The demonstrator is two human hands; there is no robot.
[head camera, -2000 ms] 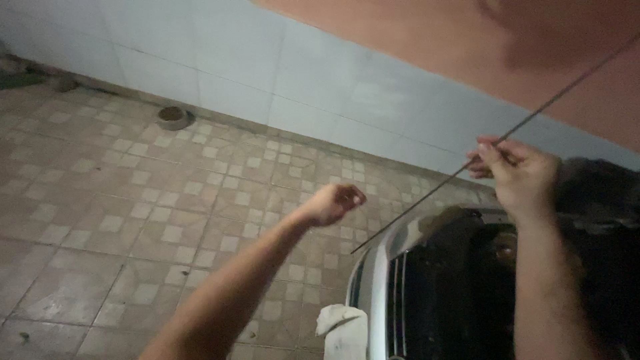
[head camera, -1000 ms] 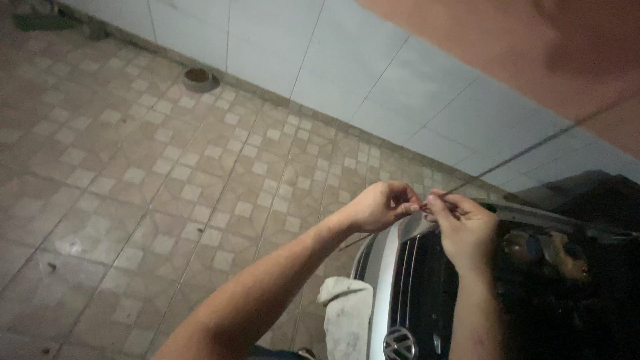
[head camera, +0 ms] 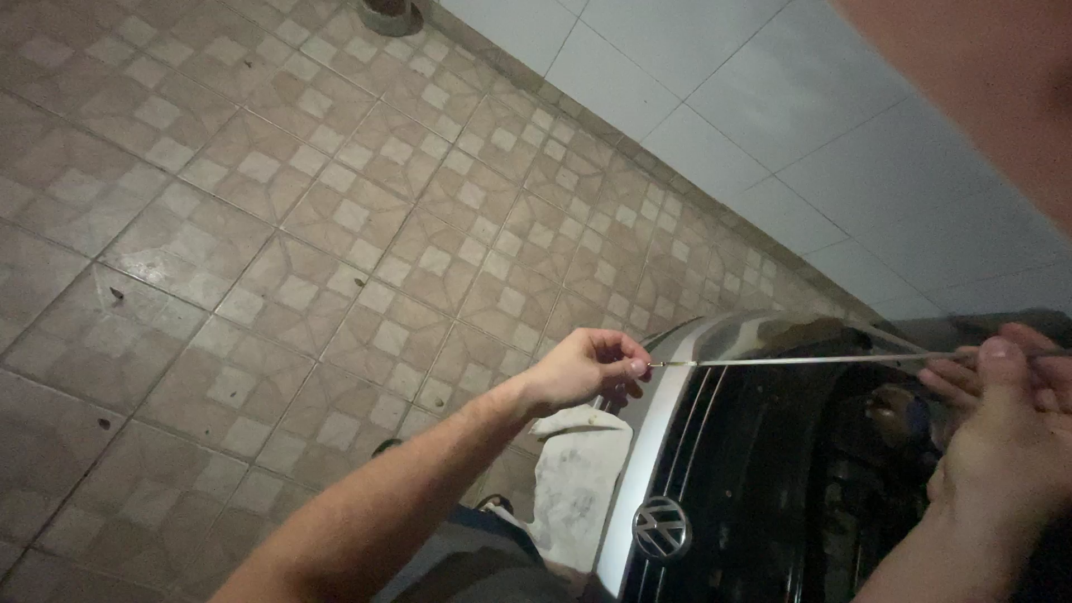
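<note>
A long thin metal rod [head camera: 787, 361] runs nearly level across the front of a silver Volkswagen car. Its narrow left tip is pinched between the thumb and fingers of my left hand [head camera: 590, 368], just left of the bumper [head camera: 649, 452]. My right hand [head camera: 997, 419], at the right edge, grips the rod farther along, thumb on top. Below my left hand a stained white cloth [head camera: 582, 494] lies against the bumper. The round car badge [head camera: 662, 528] on the grille is near the bottom.
The engine bay [head camera: 863, 469] is dark, below the rod. A white tiled wall [head camera: 720, 109] runs diagonally behind the car. Patterned floor tiles [head camera: 335, 209] spread to the left, with a bowl-like container [head camera: 387, 15] by the wall. My foot and clothing show at the bottom.
My left hand, apart from the rod two seconds ago, now holds its tip. The hands were together one second ago; now they are apart, my right hand farther right along the rod.
</note>
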